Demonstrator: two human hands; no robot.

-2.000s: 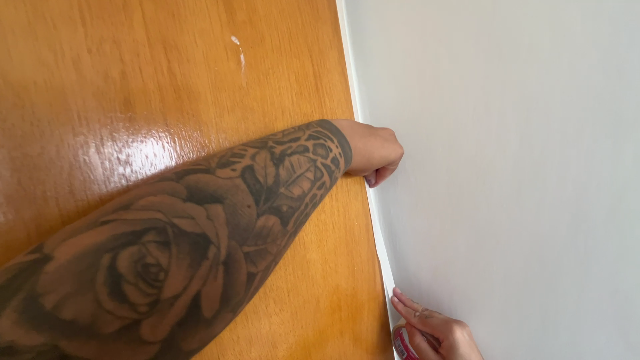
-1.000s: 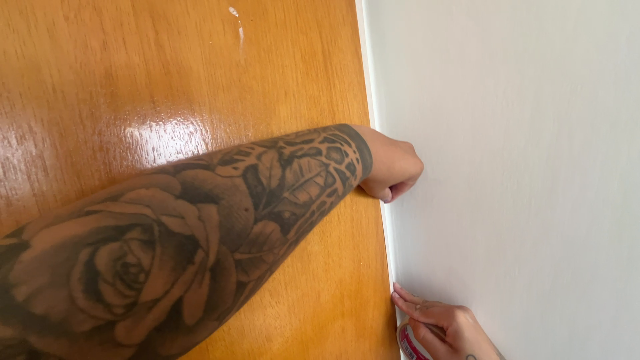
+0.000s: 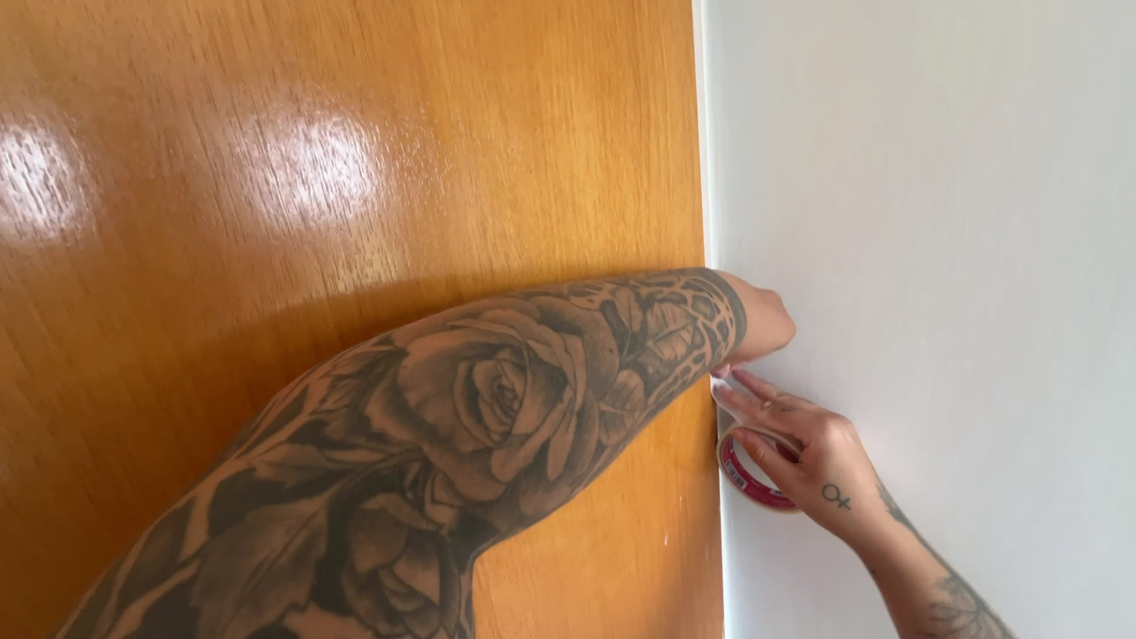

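My left hand [image 3: 765,324], at the end of the tattooed forearm, presses at the seam where the varnished wood panel [image 3: 550,133] meets the pale wall [image 3: 932,222]. Its fingers curl down and are mostly hidden by the hand and wrist. Just below it, my right hand [image 3: 803,444] holds a roll of tape [image 3: 750,484] with a red printed inner core, thumb by the ring, while its outstretched fingertips touch the seam. A pale strip [image 3: 706,177] runs along the panel's edge above the hands; whether it is all tape I cannot tell.
The glossy wood panel fills the left side and shows bright reflections. The smooth pale wall stands at the right, meeting it in an inside corner that runs from top to bottom. A small pale mark [image 3: 666,537] is on the lower part of the panel.
The view has shifted down the corner. My right hand with the tape roll has come close to my left hand; earlier a wider gap lay between them along the seam.
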